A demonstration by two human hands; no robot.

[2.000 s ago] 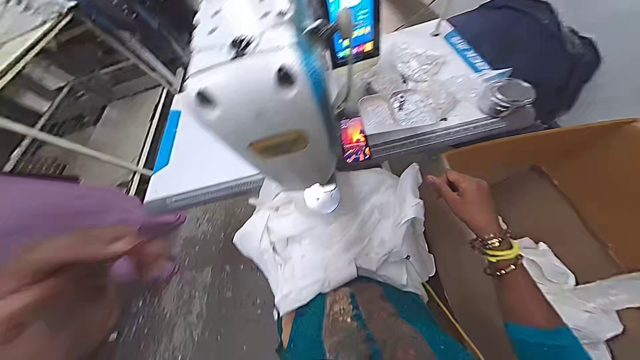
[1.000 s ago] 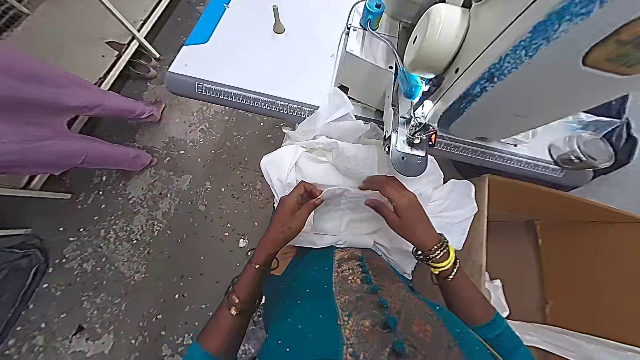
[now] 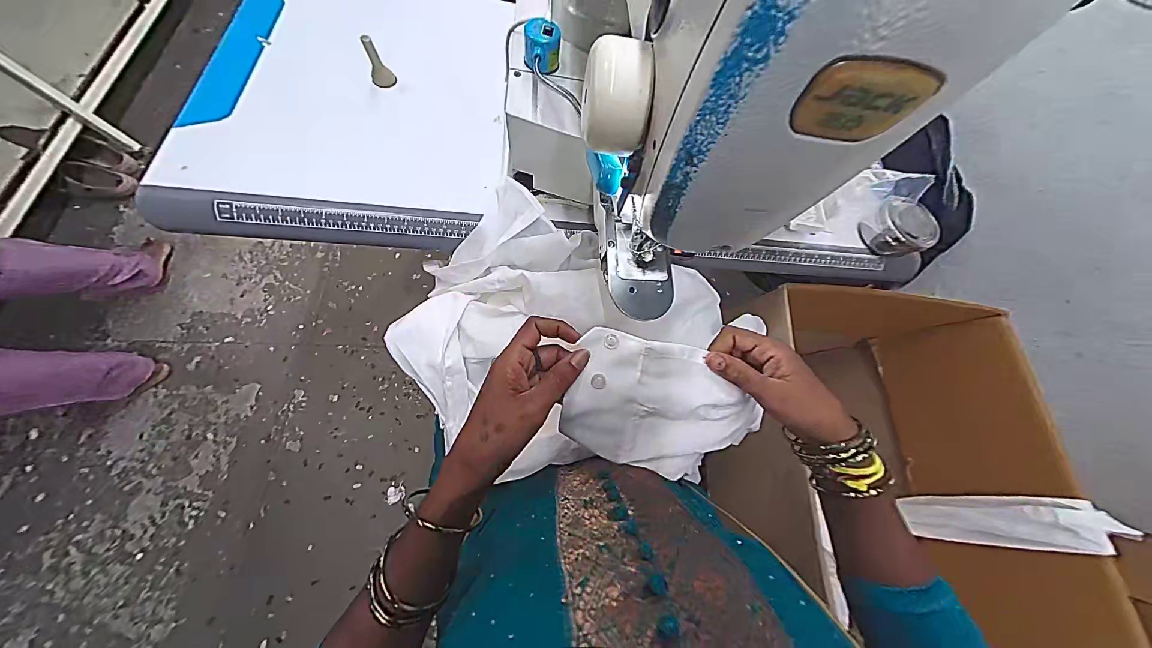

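A white cloth garment (image 3: 504,315) lies bunched over my lap, below the sewing machine's head. Between my hands its cuff (image 3: 643,382) is spread, with two pale buttons (image 3: 605,362) near its left end. My left hand (image 3: 526,387) pinches the left edge of the cuff between thumb and fingers. My right hand (image 3: 765,373) pinches its upper right corner. Just above the cuff is the rounded metal work arm (image 3: 641,292) of the Jack sewing machine (image 3: 801,99), apart from both hands. The needle area is partly hidden by the machine's body.
The white machine table (image 3: 315,117) bears a small funnel-shaped tool (image 3: 378,65) at left and a round clear jar (image 3: 898,225) at right. An open cardboard box (image 3: 972,396) with white cloth strips (image 3: 1012,524) stands at my right. A person's legs (image 3: 76,270) are at far left.
Two seconds ago my hands were apart, the right one off the garment; now both hold the cuff, which is spread wider than one second ago. The view has shifted strongly.
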